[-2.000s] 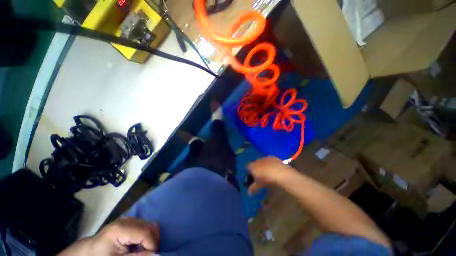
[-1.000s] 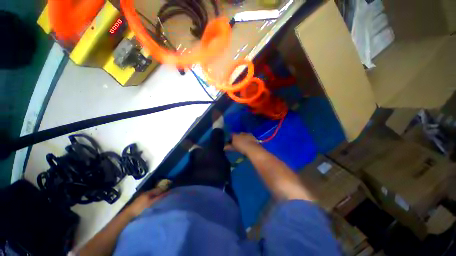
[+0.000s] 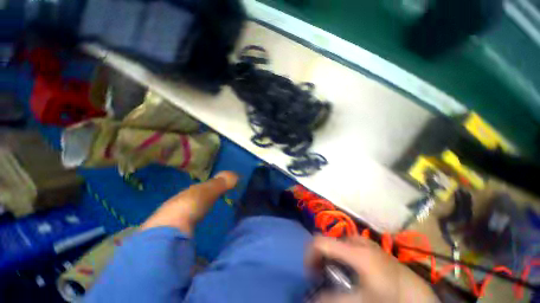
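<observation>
My right hand (image 3: 379, 269), blurred at the bottom edge, is closed around a dark object (image 3: 333, 273) with a shiny metal-like part; its full shape is hidden. My left hand (image 3: 192, 204) is stretched out over the blue floor, with nothing visible in it. An orange coiled hose (image 3: 334, 222) runs along the bench's front edge beyond my right hand; whether it joins the held object cannot be seen. A tangled pile of thin black curved pieces (image 3: 281, 106) lies on the pale bench (image 3: 361, 142).
A yellow screw feeder (image 3: 441, 171) stands at the bench's right part. Black blocky units (image 3: 204, 44) are at its left end. A green conveyor (image 3: 391, 35) runs behind. Brown sacks with red stripes (image 3: 169, 142), a red object (image 3: 62, 97) and cartons (image 3: 44, 171) are at left.
The view has swung left and rotated; sacks and a red object have come in, and the open carton has left. My left hand has come off the bench edge and reaches out over the floor.
</observation>
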